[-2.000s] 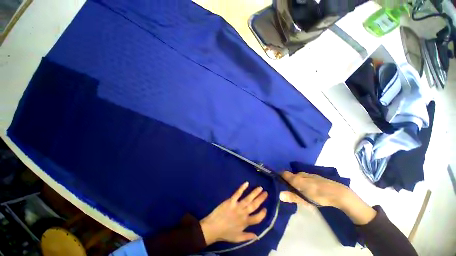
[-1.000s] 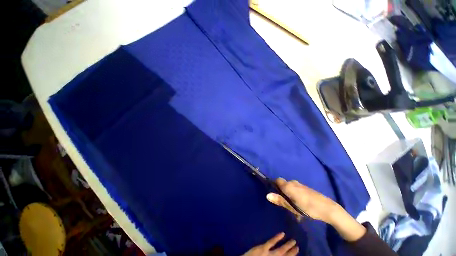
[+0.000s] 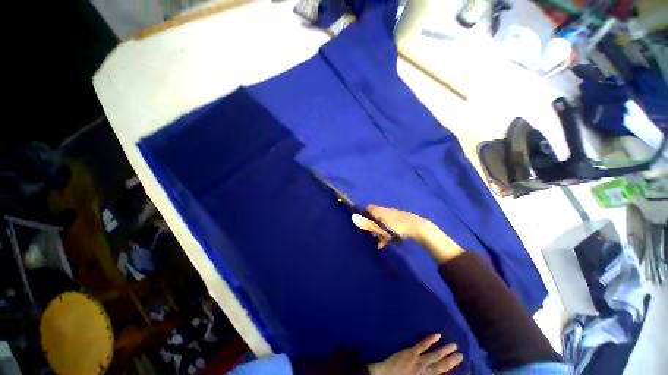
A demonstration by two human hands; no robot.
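Royal-blue garment fabric (image 3: pixel 432 176) covers much of the table, with a long darker navy cut panel (image 3: pixel 249 212) lying on it. My right hand (image 3: pixel 395 223) is shut on the handles of fabric shears (image 3: pixel 339 196). The blades point up and left along the panel's right edge, near its stepped corner. How far the blades are apart is hard to tell. My left hand (image 3: pixel 417 359) rests on the navy cloth at the bottom edge, partly cut off, fingers spread, holding nothing that I can see.
A steam iron (image 3: pixel 542 157) stands at the right, with a green bottle (image 3: pixel 617 193) and a white box (image 3: pixel 568 256) near it. A light-blue and white cloth bundle (image 3: pixel 608 329) lies lower right. A wooden ruler (image 3: pixel 433 73) is behind the cloth. A yellow stool (image 3: pixel 76 333) stands lower left.
My right hand and the shears have moved up and left along the panel's edge towards the stepped corner. My left hand now lies lower in view. The view has shifted, showing more floor.
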